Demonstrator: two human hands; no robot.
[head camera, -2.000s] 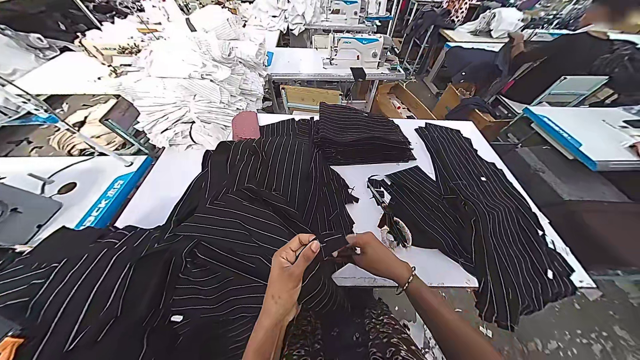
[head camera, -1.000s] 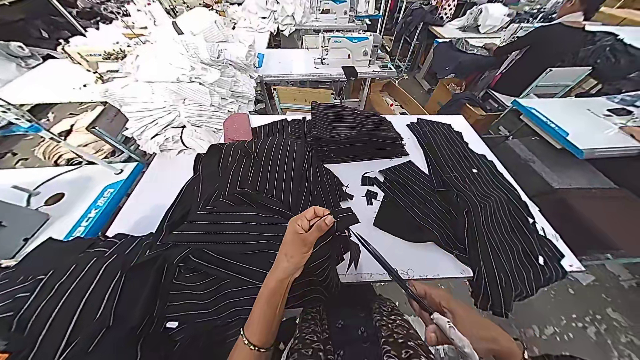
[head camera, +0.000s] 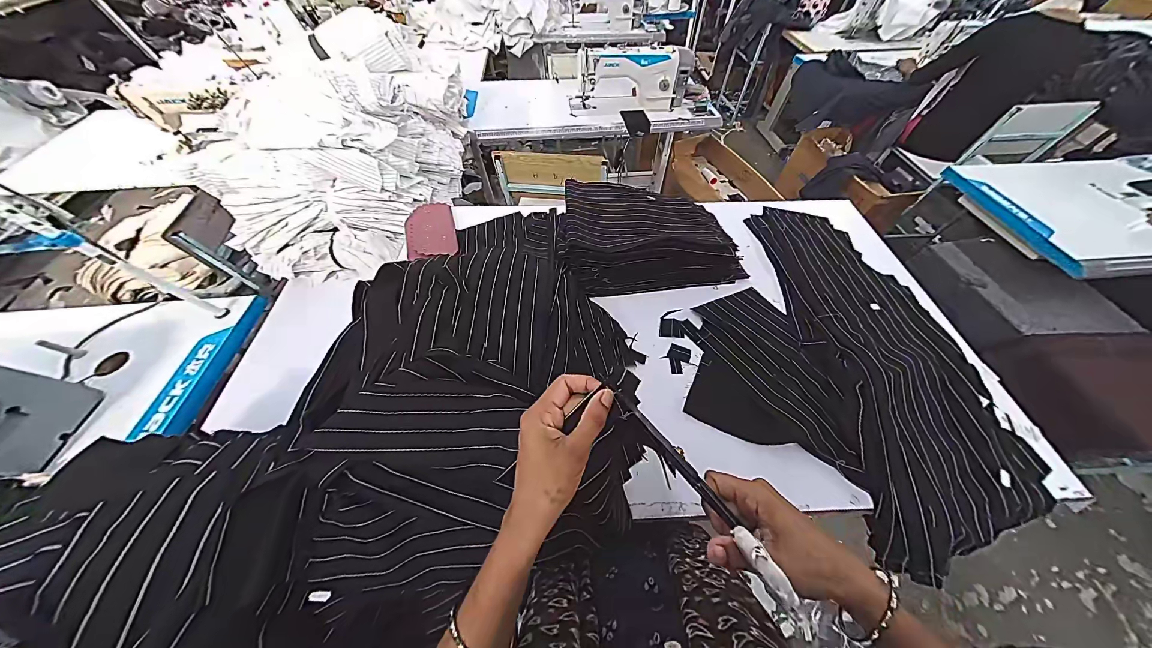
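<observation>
My left hand (head camera: 560, 441) pinches a small piece of dark fabric between thumb and fingers, above the large heap of black pinstriped fabric (head camera: 423, 387). In my right hand (head camera: 774, 531) is a pair of long dark scissors (head camera: 670, 454) with white wrapping at the handle end. The blades point up and left, with the tips beside my left fingertips; whether they are parted is hard to tell. Small black fabric scraps (head camera: 679, 358) lie on the white tabletop (head camera: 652, 490). Right of them are cut pinstriped panels (head camera: 882, 378), and behind stands a stack of pinstriped pieces (head camera: 648, 238).
A pink pattern piece (head camera: 432, 231) rests at the table's back left edge, beside a big pile of white striped fabric (head camera: 333, 144). Beyond the table stand a sewing machine (head camera: 634, 76) and cardboard boxes (head camera: 720, 171). A person in dark clothing (head camera: 990, 72) sits at the back right.
Two seconds ago both hands were together at the fabric and the scissors lay on the table. My right hand took them up, and their tips have since moved to my left fingertips.
</observation>
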